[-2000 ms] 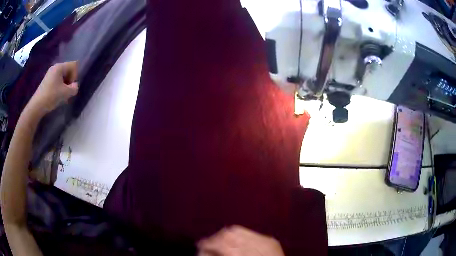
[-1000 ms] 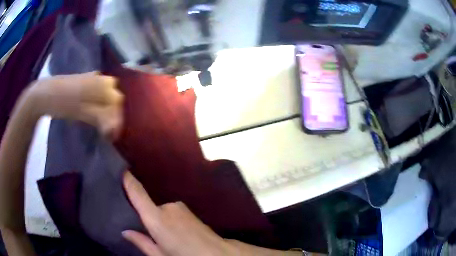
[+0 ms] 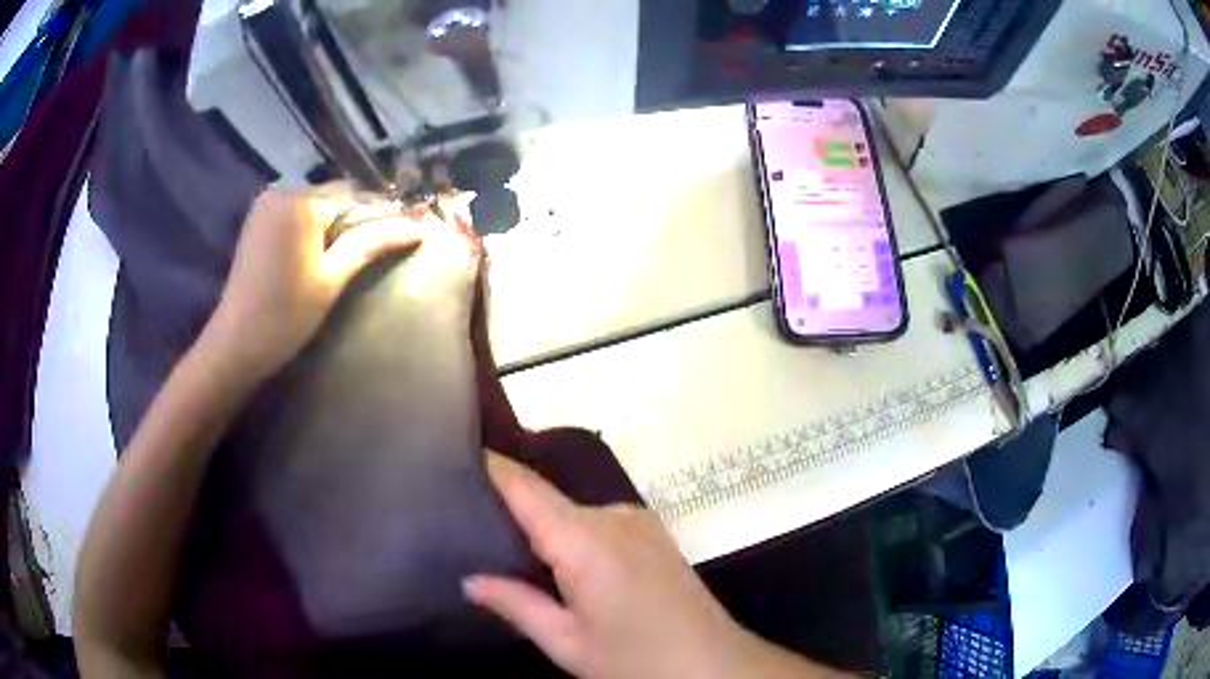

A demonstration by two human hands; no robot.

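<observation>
The garment panel (image 3: 385, 464) lies in front of the sewing machine with its grey-mauve side up, over a dark maroon layer (image 3: 584, 464) that shows at its right edge. My left hand (image 3: 312, 265) is at the panel's far end, its fingertips close by the lit presser foot (image 3: 431, 206), pinching the cloth. My right hand (image 3: 597, 564) is at the panel's near right edge, thumb and index finger apart on either side of the edge; whether it pinches cloth is hard to tell.
A smartphone (image 3: 832, 219) lies right of the needle. Yellow-blue snips (image 3: 978, 338) lie beyond it, by a printed ruler scale (image 3: 823, 431). Dark cloth pieces (image 3: 1062, 265) sit at the right. A blue basket (image 3: 969, 647) and white sheet (image 3: 1062, 531) are below right.
The view has swung right. The grey side has been folded over the maroon face. My left hand has moved from the far left to the needle area; my right hand has come to the panel's right edge.
</observation>
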